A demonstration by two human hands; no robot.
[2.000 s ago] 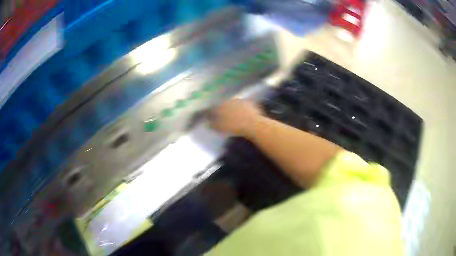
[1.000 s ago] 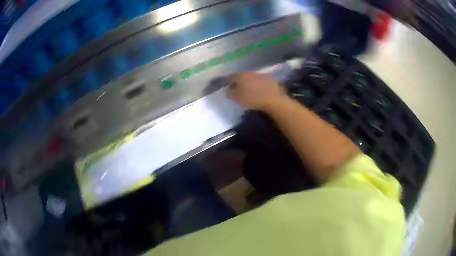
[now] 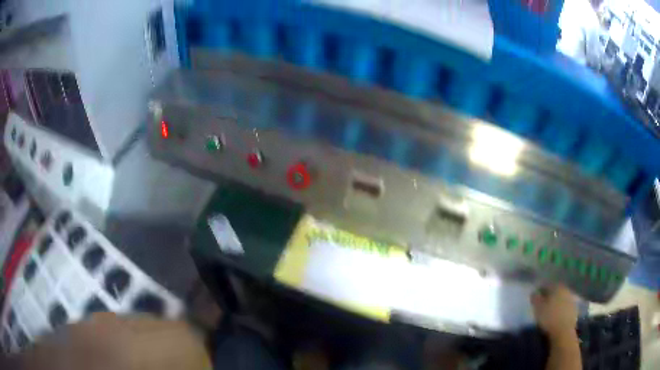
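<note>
My right hand (image 3: 556,307) is small and blurred at the right end of the white paper sheet (image 3: 420,289). A dark spot beside its fingertips may be a part or a shadow; its grip is unclear. A blurred piece of my left hand or forearm (image 3: 108,345) is cut off by the bottom edge, over the near side of a white tray (image 3: 170,300). The tray holds several round black assemblies (image 3: 117,280) in its pockets. The paper lies over a yellow backing sheet (image 3: 291,261) with rows of green dots.
The steel panel carries a red ringed button (image 3: 298,175), two displays and a row of green buttons (image 3: 546,254). Blue cylinders (image 3: 362,61) line the machine behind. A small white packet (image 3: 226,233) lies on the dark green worktop (image 3: 253,209). A black tray (image 3: 615,336) stands at lower right.
The view has swung left, bringing in the white tray, the red button and my left hand or forearm. My right hand stays by the paper's right end. The black tray is now mostly out of view.
</note>
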